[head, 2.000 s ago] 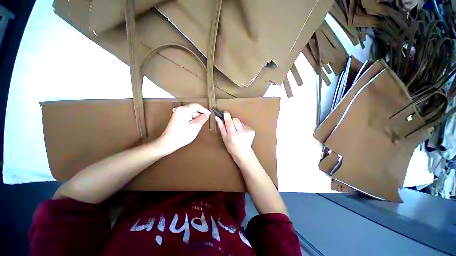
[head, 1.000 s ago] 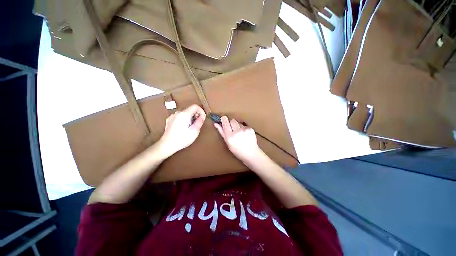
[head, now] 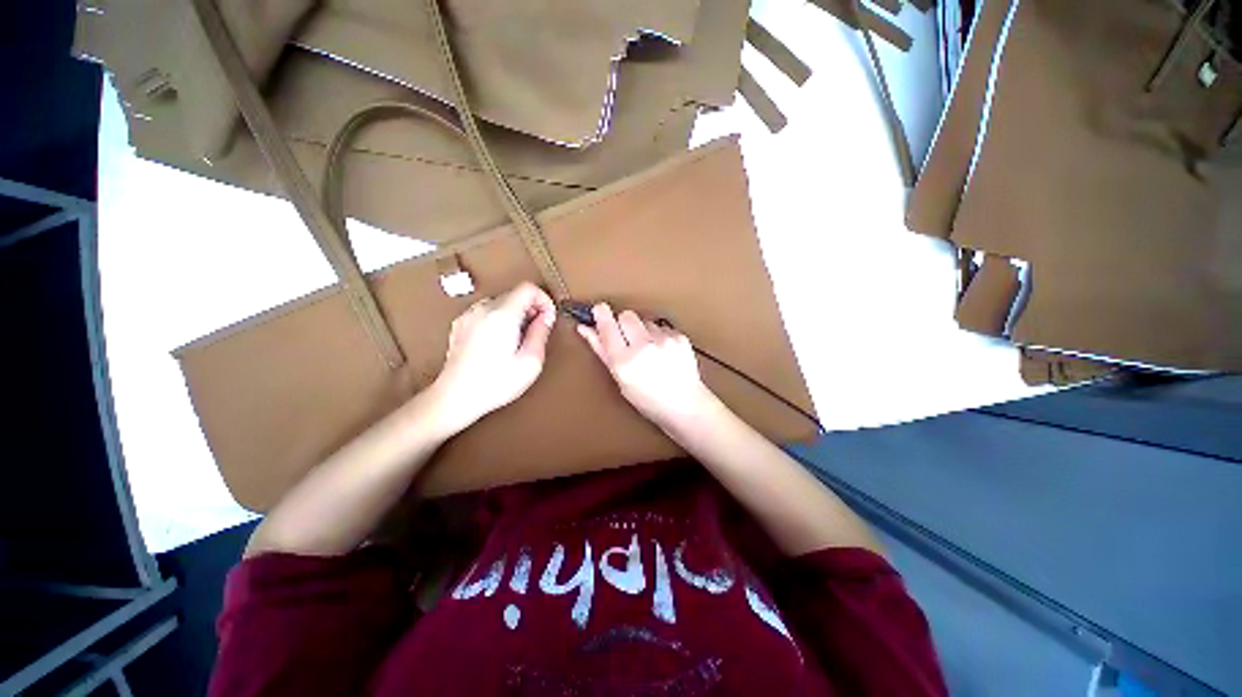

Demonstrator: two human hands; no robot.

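Observation:
A brown bag body panel lies tilted on the table in front of me. A bag handle loops beyond its top edge, with both ends on the panel. A small pale logo plate sits between the handle ends. My left hand pinches at the right handle end; whether a thread is between its fingertips is too small to tell. My right hand holds dark thread snips, mostly hidden, their tip at that handle end. A black snips cord trails right over the panel.
Overlapping brown panels lie beyond the work on the white table. More panels with white edges lie at the right. Loose strap strips show at the far side. A metal frame stands at the left.
Since the first frame the panel has turned in view, its right side now farther up, and the logo plate and cord have come into sight. Over the last second the hands have barely moved.

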